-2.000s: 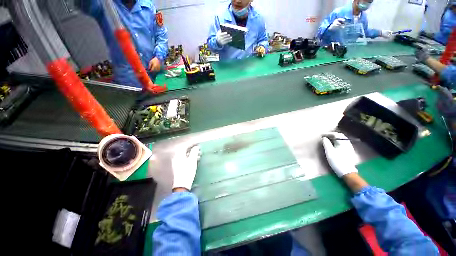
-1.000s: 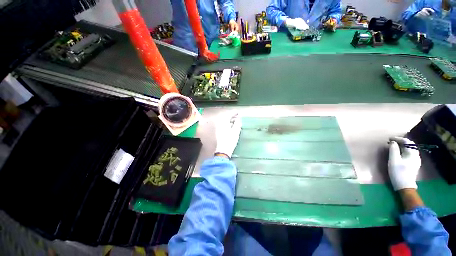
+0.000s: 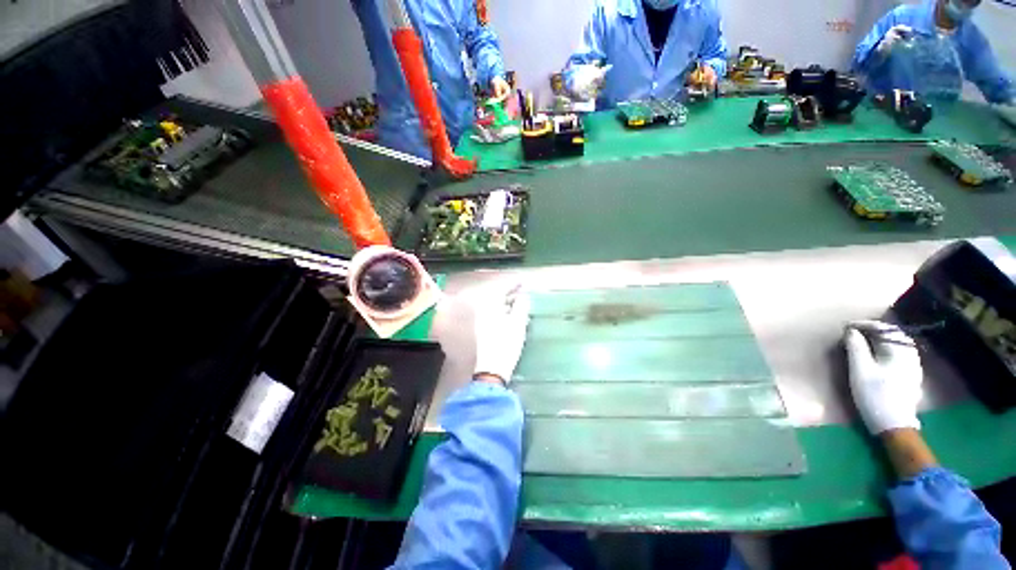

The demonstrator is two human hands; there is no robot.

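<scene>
The grey-green work mat (image 3: 657,384) lies on a metal sheet and holds no board. My left hand (image 3: 501,332), in a white glove, rests at the mat's left edge; nothing shows in it, and its fingers are too small to read clearly. My right hand (image 3: 883,379), also gloved, is on the metal sheet right of the mat, closed around dark thin tweezers (image 3: 920,327) whose tips point right. The black parts bin (image 3: 936,263) with beige-olive pieces stands just right of that hand.
A shallow black tray (image 3: 377,468) with yellow-green pieces and a tape roll (image 3: 390,283) lie at left, beside black totes (image 3: 145,390). A board in a black carrier (image 3: 477,225) and green boards (image 3: 883,194) sit on the conveyor (image 3: 668,195). Red-wrapped posts (image 3: 323,161) and people stand beyond.
The view has swung left since the first frame, bringing in more totes and another carrier. My hands stay beside the mat. The person across has lowered the board onto the far bench.
</scene>
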